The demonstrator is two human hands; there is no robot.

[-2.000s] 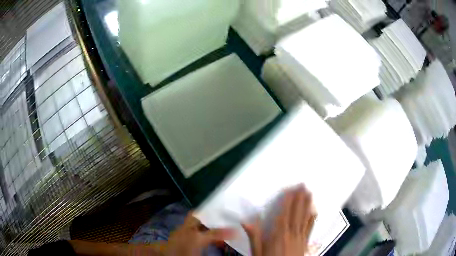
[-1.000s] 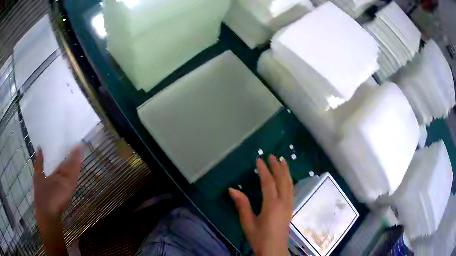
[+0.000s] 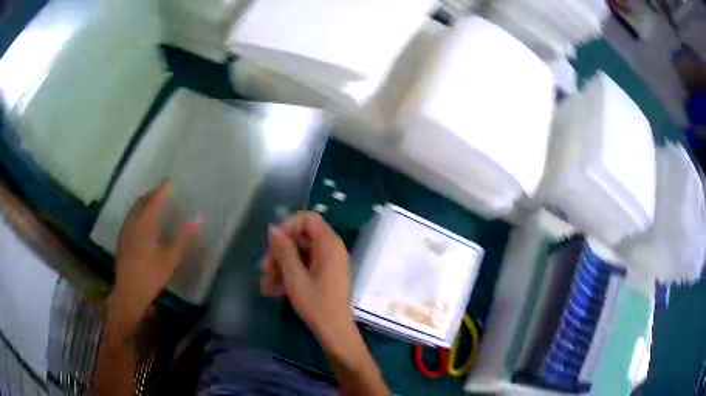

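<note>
A clear, glossy front plate [image 3: 290, 174] lies slanted across the right part of the low grey-green front plate pile [image 3: 186, 147] and over the green mat. My right hand [image 3: 310, 267] is at the plate's right edge, fingers curled and thumb against them, pinching it. My left hand [image 3: 155, 247] is over the pile, blurred, fingers and thumb apart; whether it touches the plate is unclear. The white bordered square with brownish stains [image 3: 418, 274] is just right of my right hand.
Tall white sheet piles [image 3: 484, 108] line the far side. A pale green block [image 3: 85, 100] stands at far left. A fanned blue cell stack [image 3: 577, 317] is at right. Red and yellow scissors handles [image 3: 462, 348] lie by the square. Small pale scraps [image 3: 338, 196] dot the mat.
The white-topped stack went from both hands to the left rack and is out of my left hand. Both hands are now at the pile, with a clear plate. The view has swung right.
</note>
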